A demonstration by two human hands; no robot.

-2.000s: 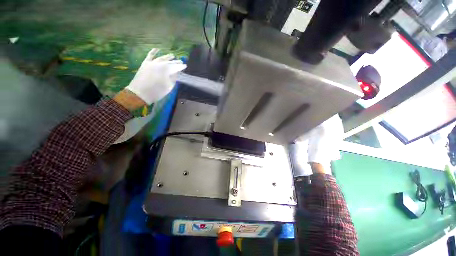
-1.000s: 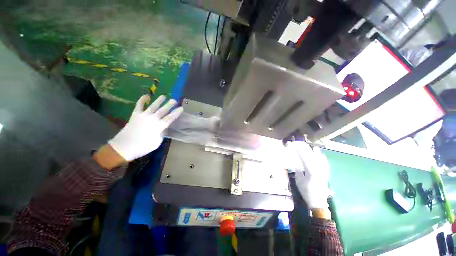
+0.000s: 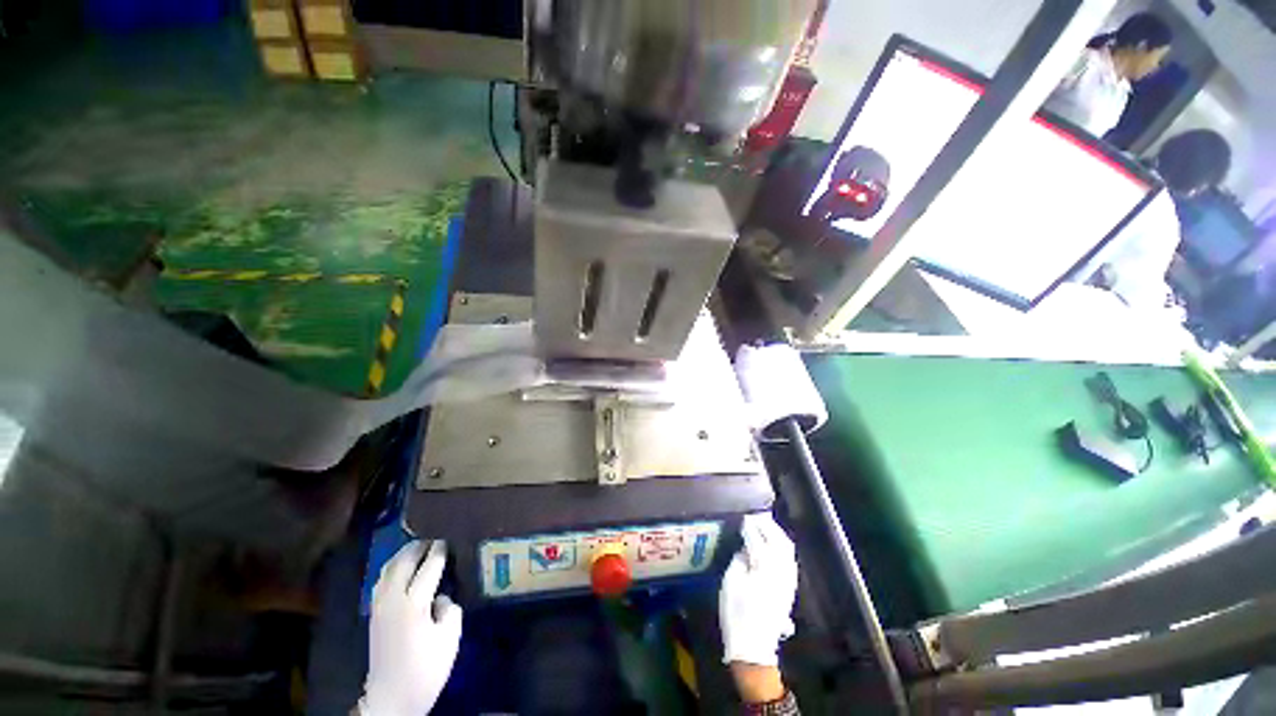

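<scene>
The grey ultrasonic horn [image 3: 630, 266] is down over the nest on the silver base plate [image 3: 483, 455]. The translucent film strip [image 3: 469, 357] comes from the left and runs under the horn. The adapter under the film is mostly hidden; only a dark band shows below the horn. My left hand [image 3: 412, 629], white-gloved, is at the front left corner of the machine. My right hand [image 3: 760, 595], white-gloved, is at the front right corner beside the control panel [image 3: 532, 562]. Neither hand shows a held object; fingertips are partly hidden at the machine's sides.
The red emergency stop [image 3: 610, 574] is on the front panel. A white film roll [image 3: 778, 392] and a metal rod [image 3: 844, 560] are right of the machine. Corded adapters [image 3: 1099, 450] lie on the green belt [image 3: 910, 476]. Two monitors [image 3: 1043, 210] and people [image 3: 1119, 84] are behind.
The film now covers the adapter, and the horn sits down on it. Both hands have moved from the film and plate to the machine's front corners. The camera view has shifted.
</scene>
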